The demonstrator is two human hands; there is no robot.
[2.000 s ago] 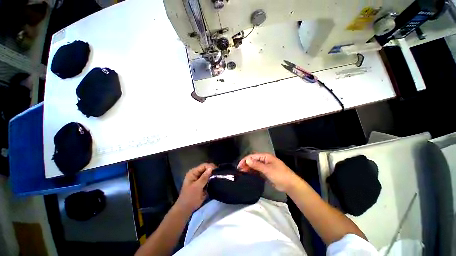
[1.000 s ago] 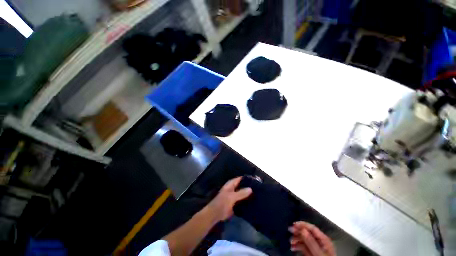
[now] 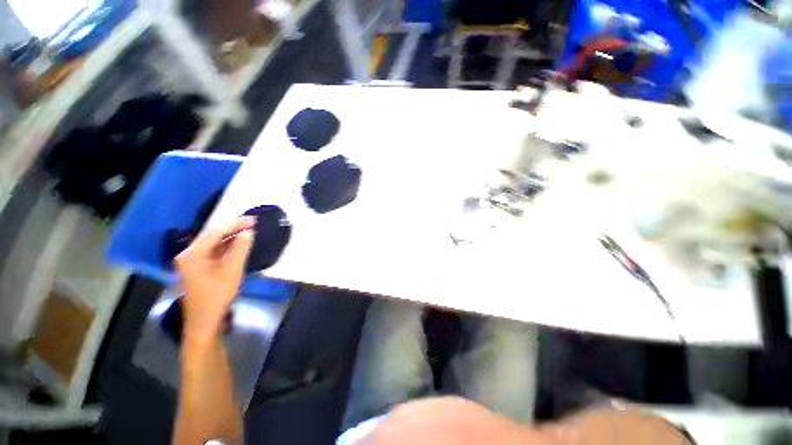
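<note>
Three rounded black pouches lie on the white table. The nearest pouch is at the table's left front corner, another pouch is behind it to the right, and the third pouch is farther back. My left hand reaches over the table's left edge, thumb and fingers closed at the left rim of the nearest pouch; blur hides the exact grip. A blurred bare arm crosses the bottom edge, but my right hand cannot be made out.
A blue bin with black pieces stands left of the table. Below it a black piece lies on a shiny sheet, partly behind my left forearm. The blurred sewing machine stands at the right, with thread snips in front. Shelving with black material is far left.
The view has swung right. My left hand has moved from the pouch over my lap up to the nearest pouch on the table. My right hand has dropped out of sight.
</note>
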